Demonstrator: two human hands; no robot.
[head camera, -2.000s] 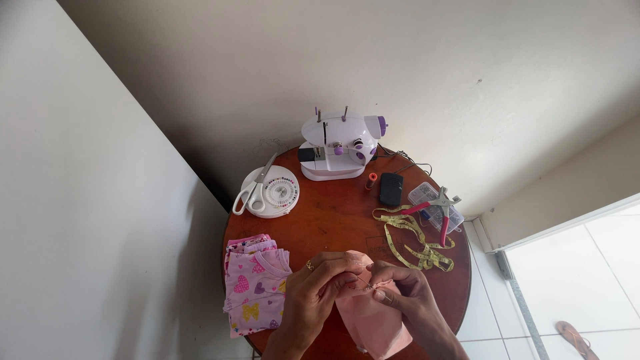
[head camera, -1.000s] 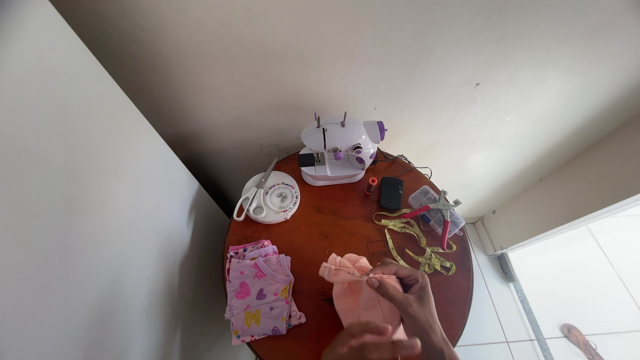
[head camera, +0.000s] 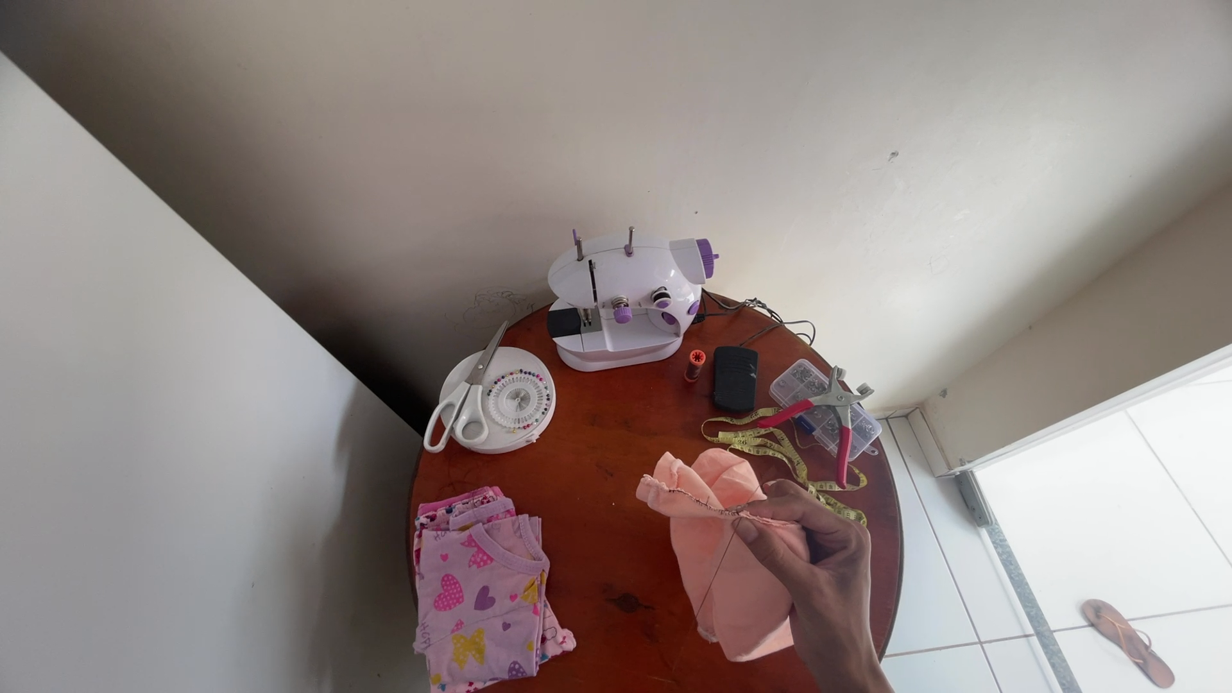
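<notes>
A peach-coloured cloth (head camera: 736, 577) is pinched between the thumb and fingers of my right hand (head camera: 818, 558), over the near right part of the round wooden table. Dark stitches run along its gathered upper edge, and a dark thread (head camera: 714, 577) hangs down in front of it from near my fingertips. My left hand is out of the frame. Whether a needle is in the cloth cannot be told. Left of the cloth lies a stack of folded pink and lilac printed garments (head camera: 481, 602), the top one with hearts and bows.
A mini sewing machine (head camera: 626, 303) stands at the back of the table (head camera: 597, 481). White scissors (head camera: 469, 404) rest on a round white pin case (head camera: 520, 399). Rightward are a thread spool (head camera: 694, 366), black pedal (head camera: 735, 378), tape measure (head camera: 770, 445), pliers-like tool (head camera: 835, 409) and plastic box (head camera: 804, 385).
Two seconds ago both my hands were at the peach cloth. My left hand moved down away from its upper edge, then out of view. My right hand still holds the cloth.
</notes>
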